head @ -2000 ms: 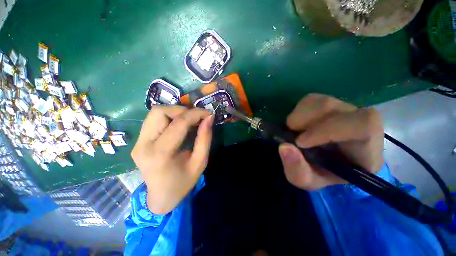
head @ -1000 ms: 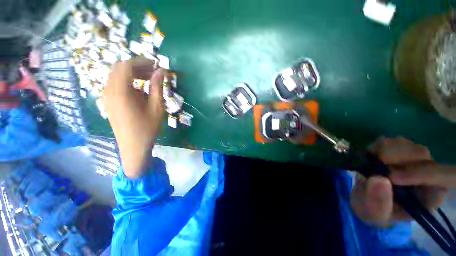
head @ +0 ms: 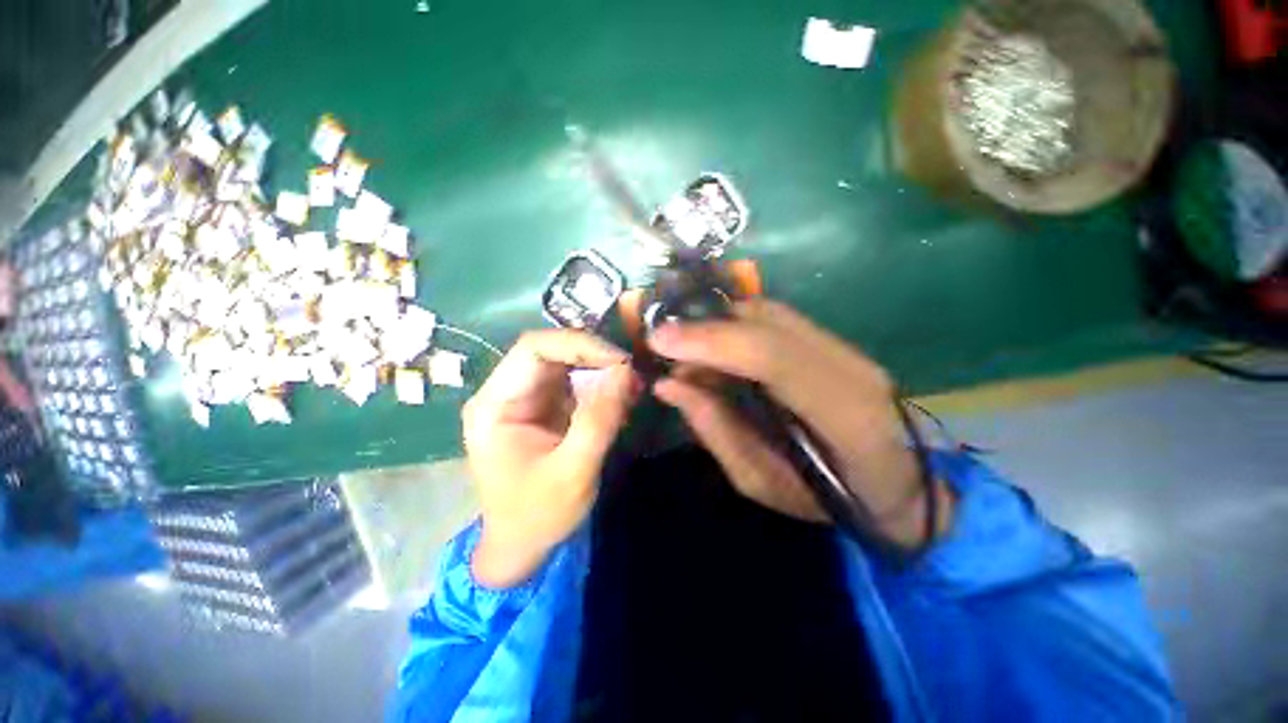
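Note:
My left hand [head: 544,445] has thumb and forefinger pinched beside the fixture; a thin solder wire [head: 473,336] runs from its left side. Whether it also pinches a battery cannot be told. My right hand [head: 805,410] holds the black soldering iron [head: 822,473], its blurred metal end pointing up and left past the cases. The orange fixture [head: 744,278] is mostly covered by my right hand and the iron; its case barely shows. Two watch cases [head: 581,290] [head: 706,213] lie on the green mat behind my hands. A large pile of batteries [head: 269,283] lies at left.
A tan tub [head: 925,113] with silvery wool stands at upper right. Beside it are a black reel [head: 1179,233] with a green and white label and a red object [head: 1254,28]. A loose white piece [head: 839,44] lies at top. Gridded trays [head: 233,544] are at lower left.
My left hand has moved from the battery pile to the fixture. My right hand has come in over the fixture, and the iron now points up and left beyond it. The view has shifted.

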